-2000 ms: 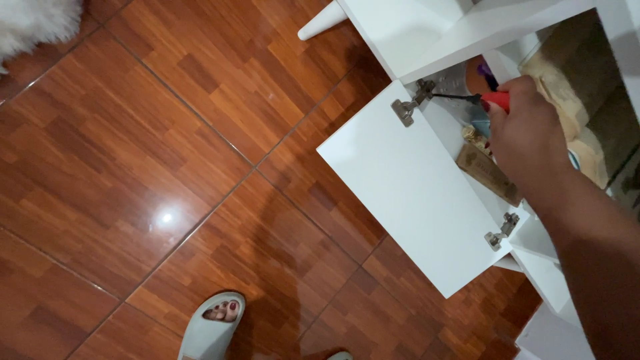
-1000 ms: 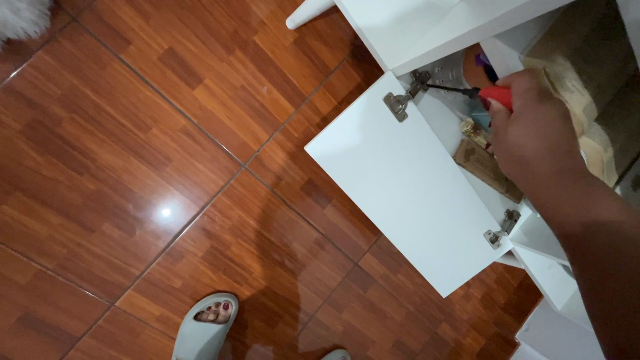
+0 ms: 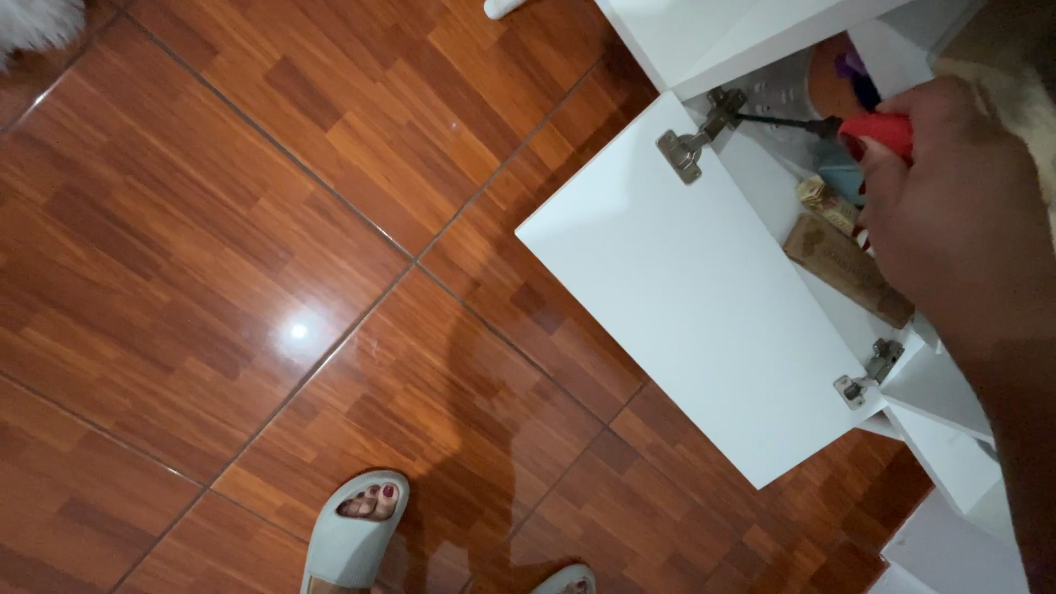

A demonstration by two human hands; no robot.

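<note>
My right hand (image 3: 949, 181) reaches in from the right edge, its fingers closed around the red handle of a screwdriver (image 3: 879, 136). The dark shaft points left, and its tip meets the upper metal cabinet hinge (image 3: 726, 107) at the mounting plate inside the cabinet. The hinge's cup is fixed on the white cabinet door (image 3: 685, 289), which stands swung out over the floor. A lower hinge (image 3: 883, 359) joins the door's other end to the cabinet. My left hand is not in view.
Inside the white cabinet (image 3: 767, 49) lie a brown box (image 3: 850, 268), a small gold-coloured box (image 3: 825, 202) and a clear container (image 3: 775, 87). Slippered feet (image 3: 355, 528) stand on the wood-patterned tile floor (image 3: 272, 214). White fur (image 3: 37, 29) shows at the upper left.
The screwdriver stays in my right hand with its tip at the upper hinge throughout. The view has shifted slightly.
</note>
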